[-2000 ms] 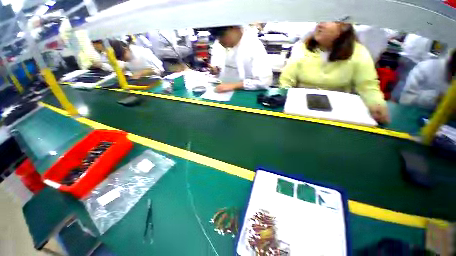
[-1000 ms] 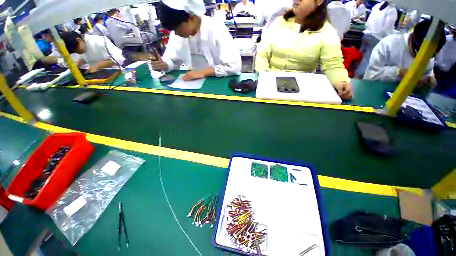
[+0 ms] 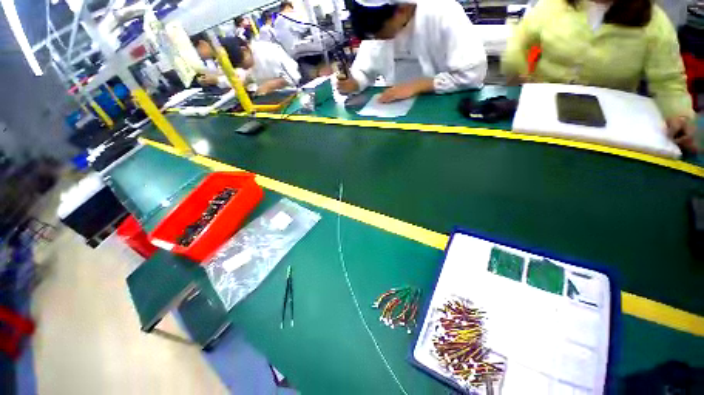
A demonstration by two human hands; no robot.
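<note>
Neither of my hands is in the picture. The white tray with a blue rim (image 3: 540, 339) lies nearest in front, at the lower right. A heap of red, yellow and dark connector leads (image 3: 463, 343) lies in its left part. Green PCB panels (image 3: 545, 275) lie at its far end. A smaller bunch of wires (image 3: 398, 306) lies on the bench left of the tray. The solder wire (image 3: 351, 289) curves over the bench. Dark tweezers (image 3: 287, 297) lie further left.
A clear plastic bag (image 3: 258, 251) lies beside a red parts bin (image 3: 208, 216) holding dark parts. A green conveyor belt (image 3: 432, 166) edged in yellow runs beyond. Workers sit opposite; one in yellow is at a white board (image 3: 533, 116). A dark green stool-like block (image 3: 166, 289) stands left.
The view has swung left since one second ago, so the tray, bin and bag appear further right. More floor shows at left. The black item right of the tray is now mostly cut off.
</note>
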